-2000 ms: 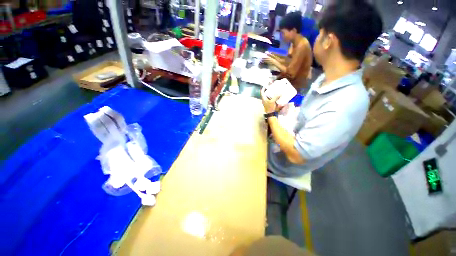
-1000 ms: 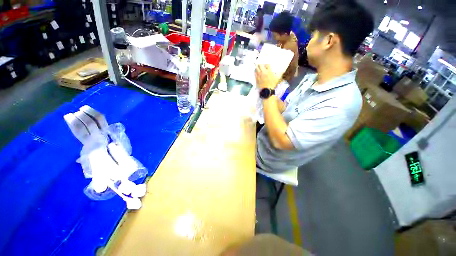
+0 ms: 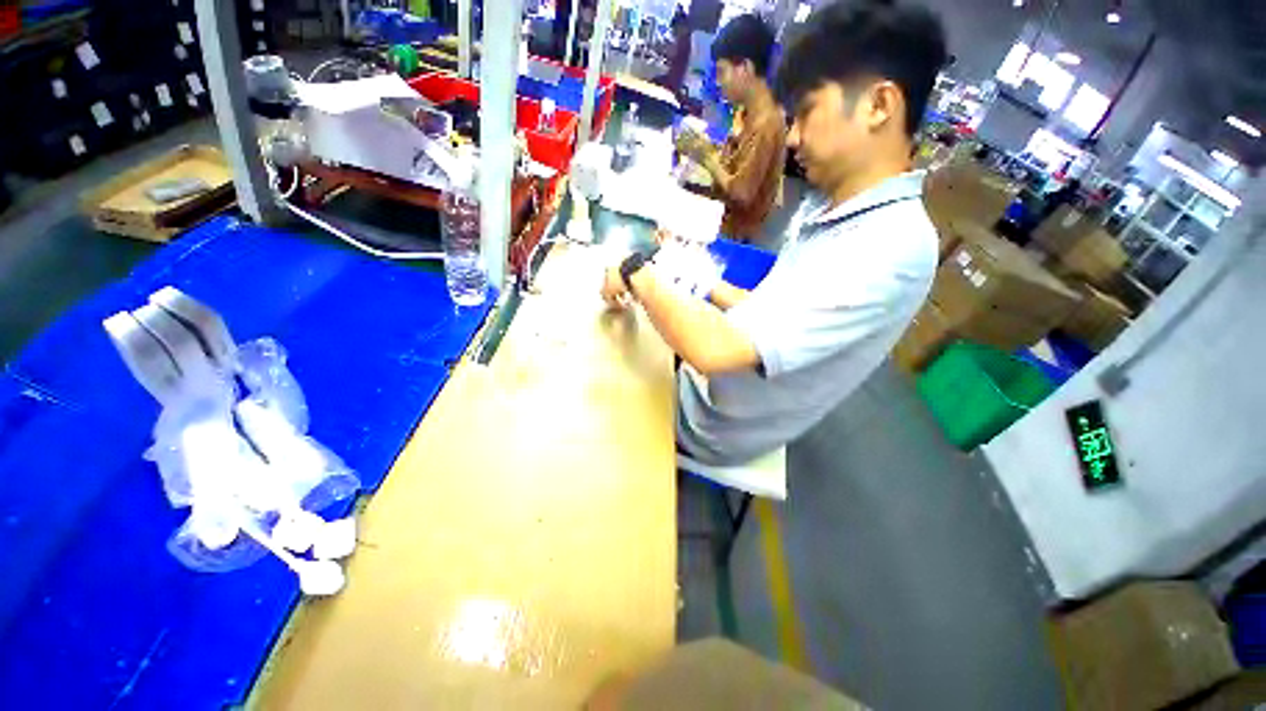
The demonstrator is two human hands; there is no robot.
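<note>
Neither of my hands is in view. White power strips (image 3: 174,347) lie side by side on the blue plastic sheet (image 3: 83,486), at the left. Their cords are in clear plastic bags (image 3: 257,452), and white plug ends (image 3: 319,572) reach the sheet's edge beside the bench. The tan bench top (image 3: 542,472) runs away from me and shines with glare near its front.
A neighbouring person (image 3: 819,264) sits at the bench's right side, hands low near white items; another person (image 3: 754,139) is beyond. A water bottle (image 3: 464,250) stands by a white post (image 3: 497,139). Cartons (image 3: 993,278) and a green bin (image 3: 979,396) are at the right.
The view has turned right, so the strips and bench sit further left. The neighbour's hands have come down from a raised white item to the bench, head bent lower.
</note>
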